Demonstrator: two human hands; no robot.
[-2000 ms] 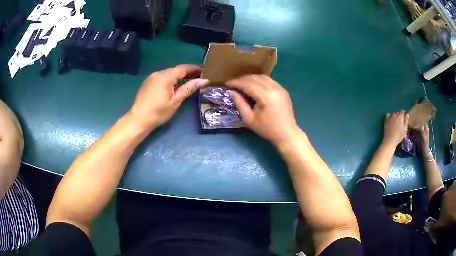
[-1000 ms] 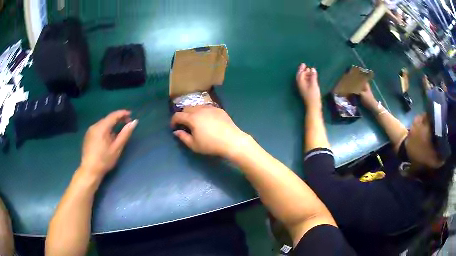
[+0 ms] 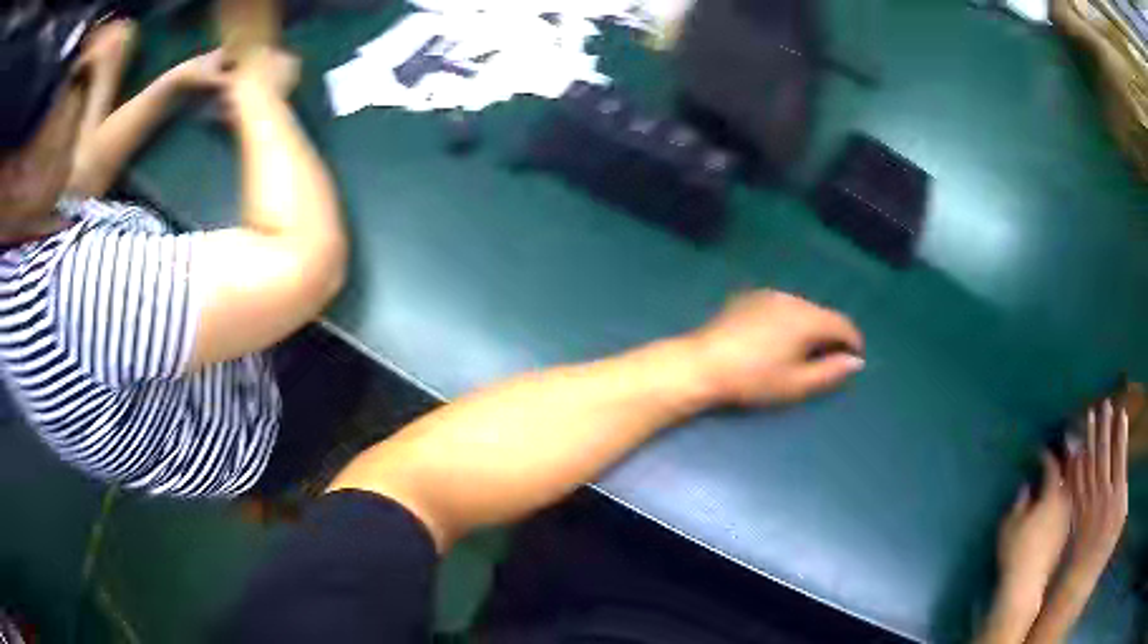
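Observation:
My left hand (image 3: 787, 350) is over the green table (image 3: 604, 415). Its fingers are curled, with a gap between thumb and fingers, and nothing shows in it. At the right edge, a blurred hand shape with straight fingers, apparently my right hand (image 3: 1085, 497), is beside a dark thing with a brown bit (image 3: 1131, 405), likely the retail box, mostly cut off. Whether it grips anything cannot be told. The row of small black boxes (image 3: 630, 157) lies beyond my left hand, with a single black tray (image 3: 872, 199) to the right of the row.
White and black papers (image 3: 472, 57) lie at the far side. The tall black tray stack (image 3: 749, 82) is behind the row. A small black part (image 3: 461, 130) lies near the papers. A person in a striped shirt (image 3: 139, 302) sits at left, forearms over the table.
The view has swung left and is blurred. The open box has moved to the right edge, mostly out of view. The striped person at left has come into view; the right-hand co-worker has left it.

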